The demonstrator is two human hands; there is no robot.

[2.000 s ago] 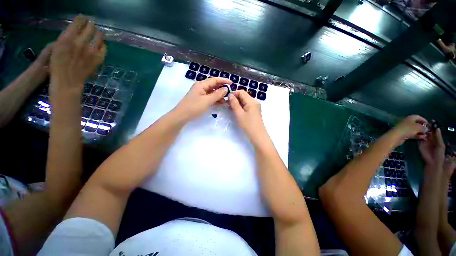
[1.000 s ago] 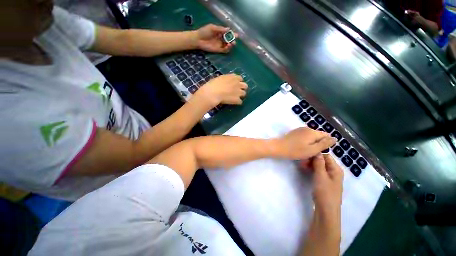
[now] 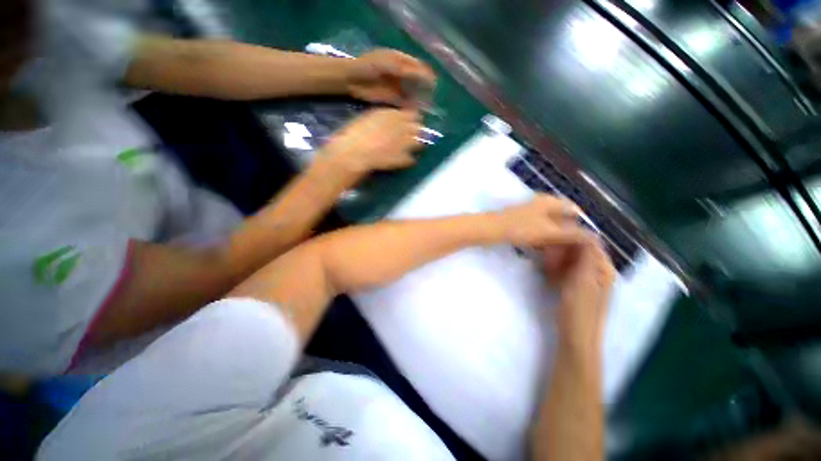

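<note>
The view is blurred. My left hand (image 3: 538, 222) and my right hand (image 3: 581, 261) meet at the fingertips above the white sheet (image 3: 459, 333), near its far part. Whether a case is between the fingers cannot be made out. Rows of small black covers (image 3: 549, 180) lie along the far edge of the sheet, smeared by the blur and partly hidden by my hands. A small pale piece (image 3: 496, 124) is at the sheet's far left corner.
A neighbouring worker on the left has both hands (image 3: 387, 135) over a shiny blister tray (image 3: 297, 135) on the green bench (image 3: 347, 22). The dark green conveyor belt (image 3: 576, 81) runs beyond the bench edge. Another person's blurred limb shows at the lower right.
The view has turned left since the first frame and is now more blurred. My hands stay together over the sheet. The neighbour's hands have come closer together.
</note>
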